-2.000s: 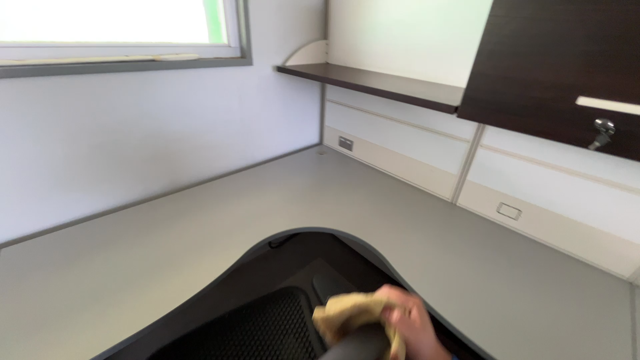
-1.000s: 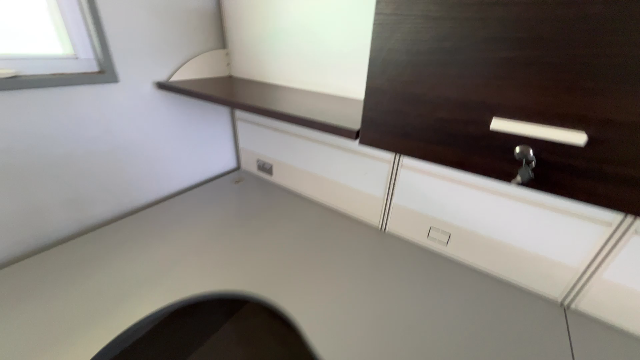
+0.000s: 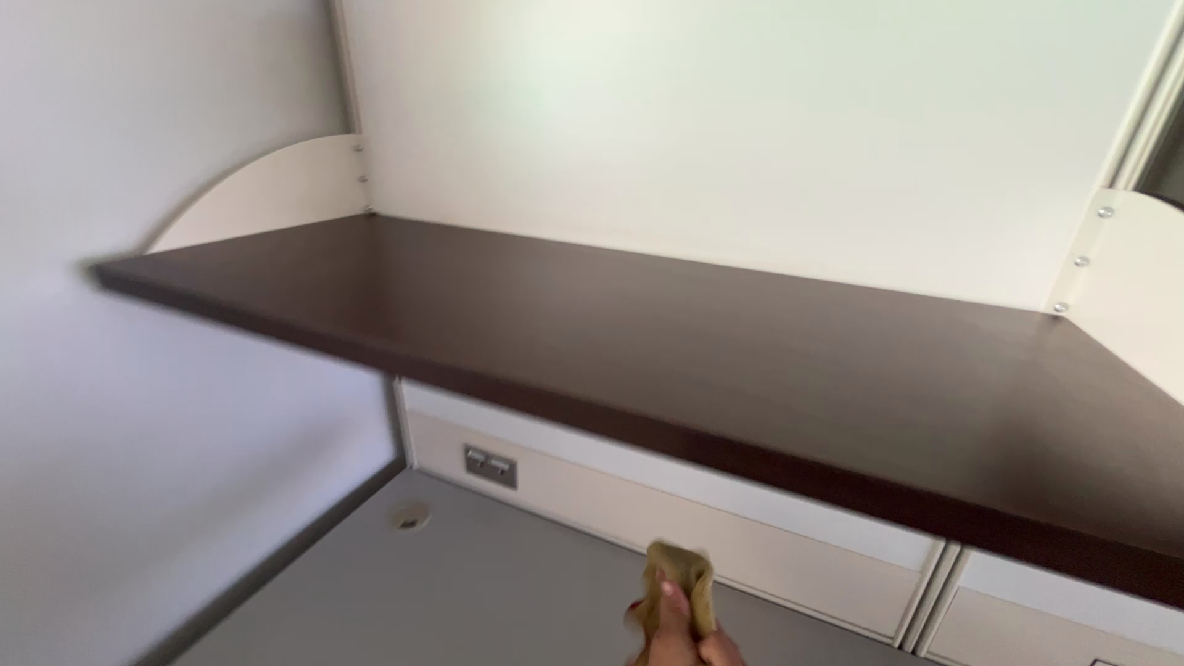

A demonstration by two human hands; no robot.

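Observation:
My right hand (image 3: 689,638) enters at the bottom, right of centre, and grips a folded yellowish-brown cloth (image 3: 680,569). The thumb lies over the cloth. Hand and cloth show in front of the grey desk top (image 3: 518,592) and the lower wall panel, below the front edge of a dark brown wooden shelf (image 3: 666,342). Whether the cloth touches anything cannot be told. My left hand is out of view.
Cream brackets flank the shelf on the left (image 3: 277,190) and right (image 3: 1124,277). Beneath it are a wall socket plate (image 3: 490,465) and a round cable grommet (image 3: 411,517) in the desk. A white side wall (image 3: 185,416) bounds the left.
The view has moved much closer to the shelf. The black mesh chair and the dark cabinet with keys, seen earlier, have left view. The hand, absent one second ago, is back with the cloth.

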